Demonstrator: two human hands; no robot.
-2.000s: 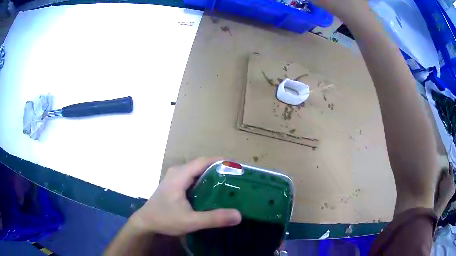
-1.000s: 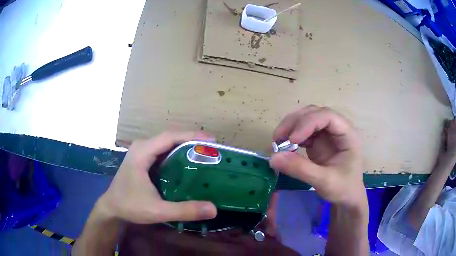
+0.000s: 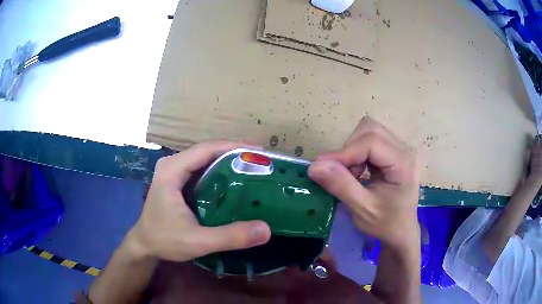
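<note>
A glossy green shell [image 3: 279,208] with a silvery rim and a dark opening is held near the bench's front edge. My left hand [image 3: 190,208] grips its left side, thumb across the front. A lamp piece [image 3: 254,162] with a red-orange centre sits near the shell's upper left rim. Small holes show in the green face. My right hand [image 3: 362,184] has thumb and fingertips pinched together at the shell's upper right corner. The lamp piece seen earlier in these fingers is hidden by them now.
A white glue cup [image 3: 333,5], cut off by the top edge, stands on a cardboard pad [image 3: 309,32]. A hammer [image 3: 77,41] with wrapped head lies on the white sheet [image 3: 89,95]. Another person's arm [image 3: 517,208] is at right.
My right hand came from the parts bin with a small silver piece, then moved in against the shell's upper right corner. The cup and hammer have shifted upward in view.
</note>
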